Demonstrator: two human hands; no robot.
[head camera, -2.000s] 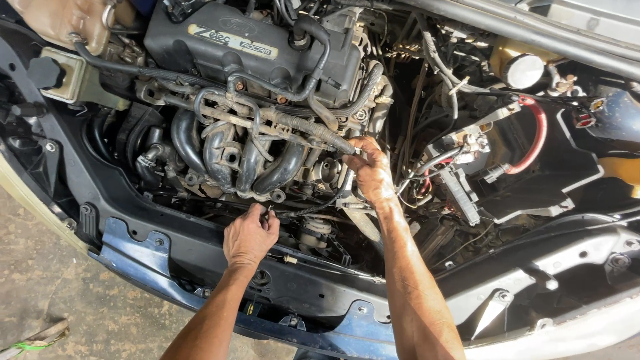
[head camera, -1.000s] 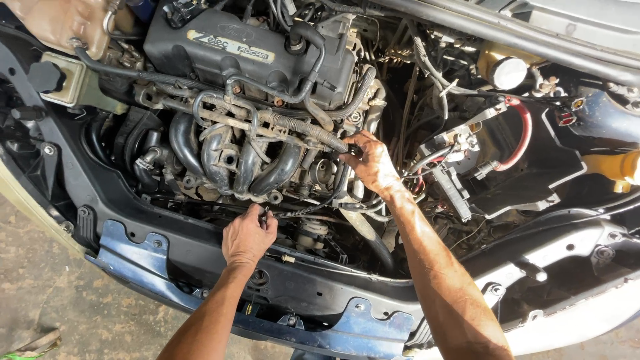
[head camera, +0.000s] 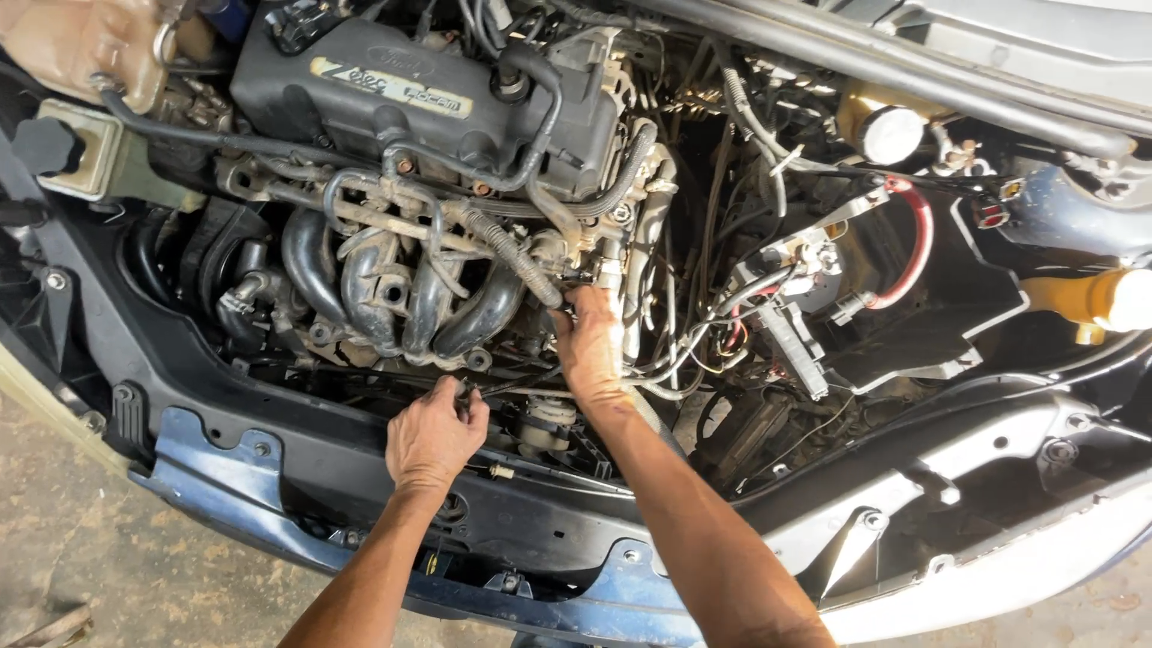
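My left hand (head camera: 436, 434) pinches the end of a thin black cable or connector (head camera: 466, 392) just below the black intake manifold (head camera: 369, 292). To its right, my right hand (head camera: 589, 346) has its fingers at the lower end of a corrugated wiring conduit (head camera: 513, 255), which slants down across the manifold's right side. The fingertips are partly hidden there. Above both hands lies the dark plastic engine cover (head camera: 414, 99). A black cable runs between the two hands.
The black front crossmember (head camera: 342, 450) runs below the hands. Loose wires and a fuse-box part (head camera: 792, 346) lie to the right, near a red cable (head camera: 918, 243). Coolant tank (head camera: 81, 45) and fluid reservoir (head camera: 94, 153) stand at left.
My two hands stay at nearly the same places on the engine. My right forearm has shifted its angle a little.
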